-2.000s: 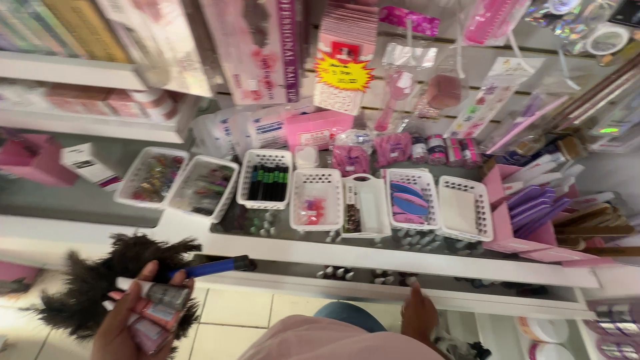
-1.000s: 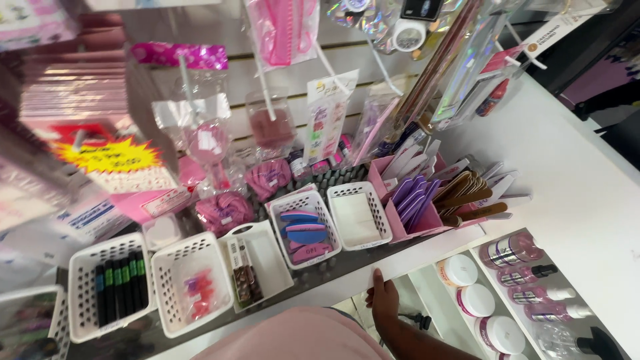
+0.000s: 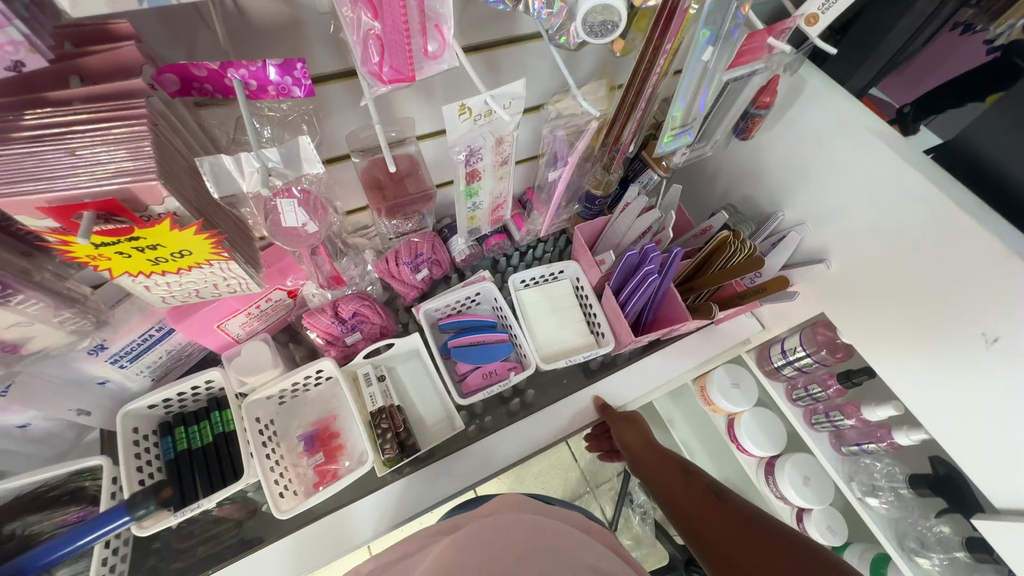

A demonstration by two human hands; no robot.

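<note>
My right hand [image 3: 614, 436] rests with its thumb on the white front edge of the shelf [image 3: 512, 444], fingers curled below it and no object seen in them. Above it stand a white basket of white pads [image 3: 556, 320], a basket of blue and pink nail buffers [image 3: 478, 352] and a pink box of nail files [image 3: 648, 332]. My left hand is out of view; a blue handle with a black end [image 3: 88, 528] enters at the lower left, over a basket of black tubes [image 3: 192, 456].
Further left are a basket with small red pieces [image 3: 308, 440] and a white tray with slim packets [image 3: 412, 400]. Packaged goods hang on hooks above. White jars [image 3: 756, 432] and pink bottles [image 3: 808, 352] stand on the lower right shelf. A white side panel [image 3: 928, 264] rises at right.
The view has swung right and closer to the baskets. My left hand, seen earlier holding small packages with a dark feathery thing and a blue handle beside it, has left view; the blue handle shows again.
</note>
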